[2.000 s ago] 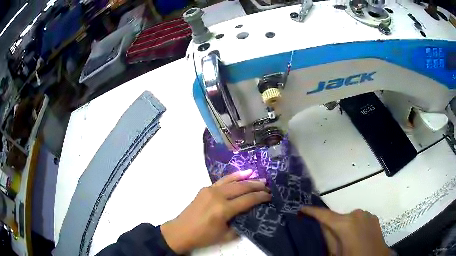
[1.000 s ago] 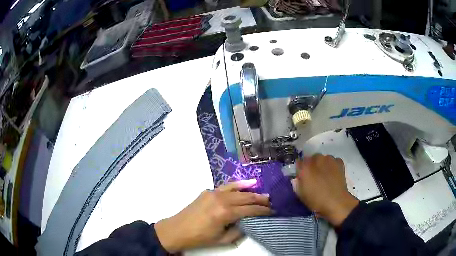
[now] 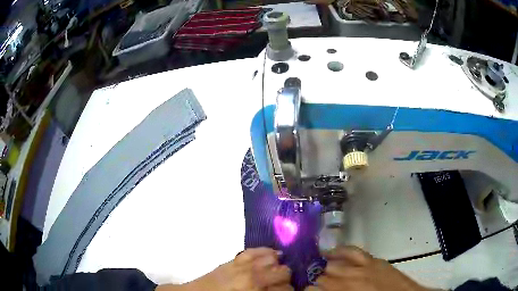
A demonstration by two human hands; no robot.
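Note:
The dark patterned fabric [image 3: 258, 219] runs under the presser foot [image 3: 299, 206] and down between my hands. It looks purple under the bright pink lamp glow; fine stripes show on it, with pale letter-like print at its upper left and lower end. My left hand [image 3: 258, 269] is at the bottom, fingers curled on the fabric's left side. My right hand [image 3: 355, 270] is at the bottom, fingers curled on its right side, partly cut off by the frame edge. Both hands hold the fabric below the foot; the fingertips are blurred. The white sewing machine [image 3: 341, 85] stands above.
Stacked curved grey-blue pieces [image 3: 122, 170] lie on the white table left of the machine. A black phone [image 3: 448, 216] lies under the machine arm. Behind are a grey bin [image 3: 145, 42] and red striped cloth [image 3: 218, 28].
Both hands have moved down towards the bottom edge, away from the foot. The grey striped part seen below my hands is out of view. The machine appears lower and further right.

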